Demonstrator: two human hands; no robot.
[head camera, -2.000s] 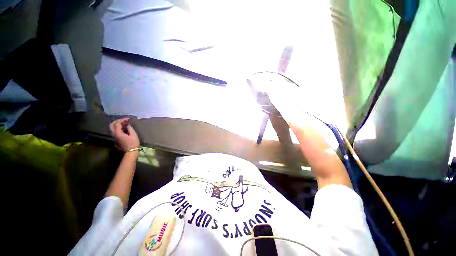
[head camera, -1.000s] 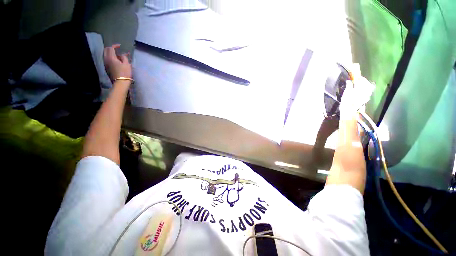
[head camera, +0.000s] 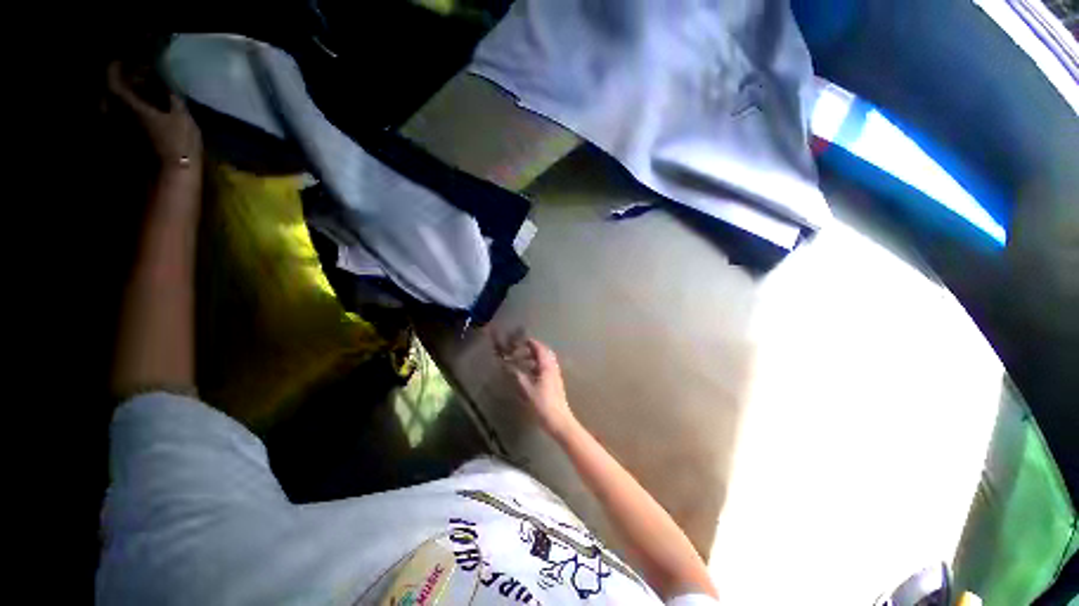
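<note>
A pale piece with dark parts (head camera: 402, 225) lies across the left table edge and stretches toward my left hand (head camera: 156, 116). My left hand is at its far left end in deep shadow; whether the fingers grip it cannot be told. My right hand (head camera: 532, 373) is over the table just below the piece's right end, fingers loosely bent, holding nothing visible. A pale blue-grey panel (head camera: 698, 107) lies at the top of the table, with dark edges showing under its lower side.
The beige pressing table (head camera: 639, 308) is glaring white at right. A small dark scrap (head camera: 631, 212) lies on it. The iron (head camera: 921, 588) is partly cut off at the bottom right. Yellow cloth (head camera: 266, 284) hangs at left, green sheeting (head camera: 1035, 509) at lower right.
The view has swung left. My right hand has left the iron and moved left across the table. My left hand has moved out to the far left. The panel spread before me is no longer there.
</note>
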